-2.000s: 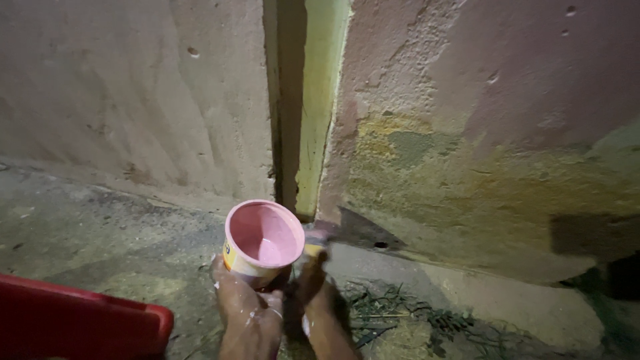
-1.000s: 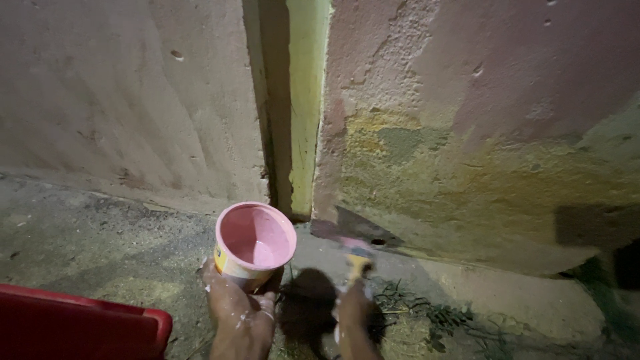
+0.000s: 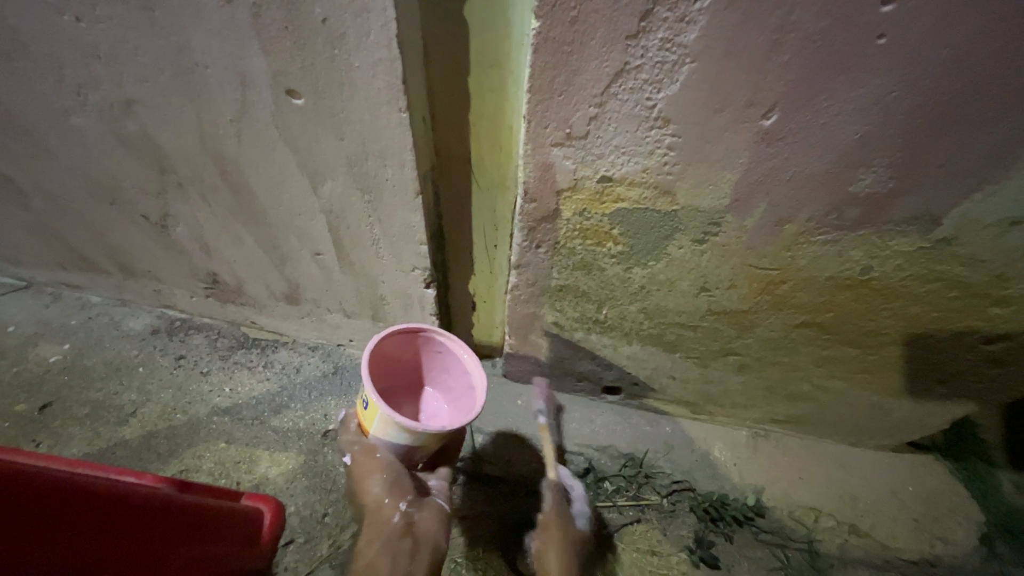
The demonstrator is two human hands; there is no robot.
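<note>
My left hand (image 3: 396, 500), spotted with paint, holds a plastic tub (image 3: 404, 436) from below and the side. The tub is tilted towards me; its inside is coated pink, with a little wet pink paint at the bottom. To the right, my right hand (image 3: 558, 532) grips a paintbrush (image 3: 547, 438) by its handle, with pink bristles pointing up towards the foot of the right wall (image 3: 680, 312). Whether the bristles touch the wall cannot be told. That wall is part pink, with worn yellow and grey patches low down.
A narrow recess with a yellow-painted strip (image 3: 492, 176) parts the right wall from the pale left wall (image 3: 216, 160). A red plastic object (image 3: 136, 512) lies at the lower left on rough concrete ground (image 3: 200, 384). Green weeds (image 3: 720, 512) lie along the wall's foot.
My right hand and the brush have moved away from beside the tub to the right, and the brush has turned more upright since one second ago. My left hand still holds the tub.
</note>
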